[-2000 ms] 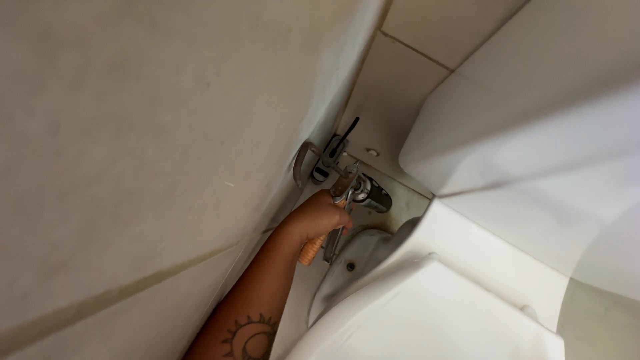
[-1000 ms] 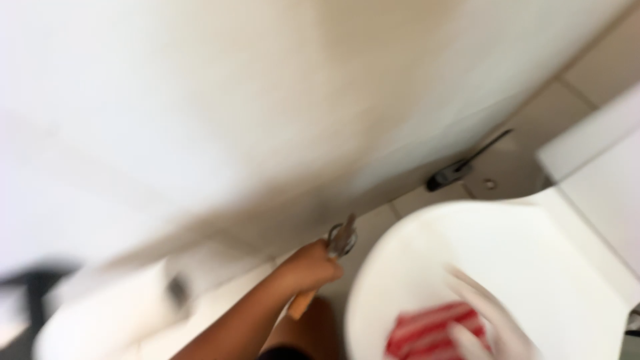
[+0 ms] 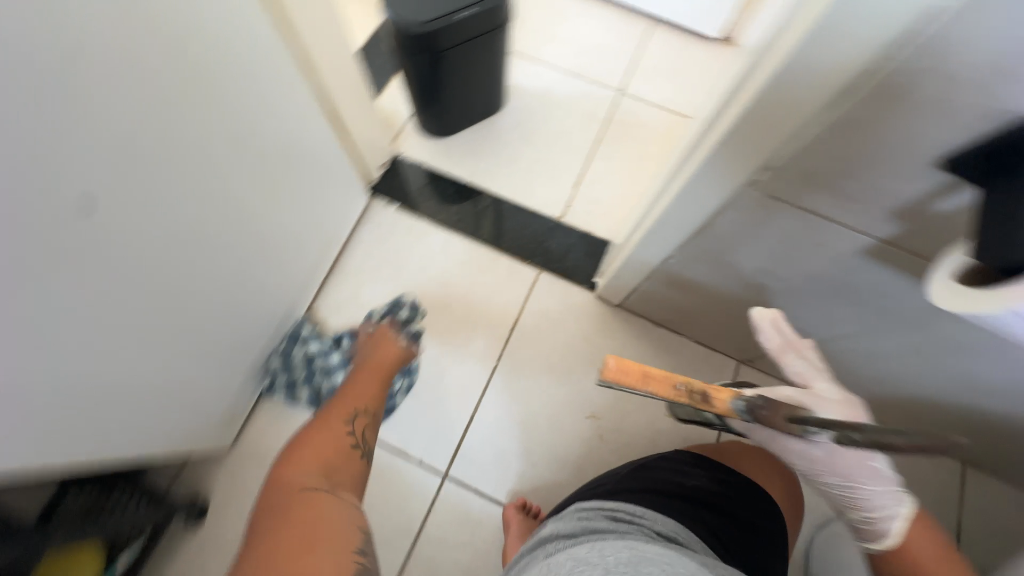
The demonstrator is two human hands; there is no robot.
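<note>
My left hand (image 3: 386,348), bare and with a tattooed forearm, is closed on a bunched blue-and-white checked cloth (image 3: 308,364) low over the tiled floor, beside the pale panel at left. At lower right is my right hand (image 3: 816,412) in a thin white glove, its fingers partly extended. It holds a hand tool with an orange handle (image 3: 652,382) and a long dark metal part; blur hides the exact kind. A dark looped metal piece (image 3: 704,416) shows beneath the handle, partly covered by the tool and glove.
A dark threshold strip (image 3: 496,224) crosses the doorway, with a black bin (image 3: 452,72) beyond it. A toilet paper roll (image 3: 972,280) hangs on a black holder at right. Dark items (image 3: 104,512) lie at lower left. My bare foot (image 3: 522,524) rests on the floor tiles.
The view has swung from the toilet to the doorway. The orange-handled tool, in my left hand before, is in my gloved right hand. My left hand has taken hold of the checked cloth.
</note>
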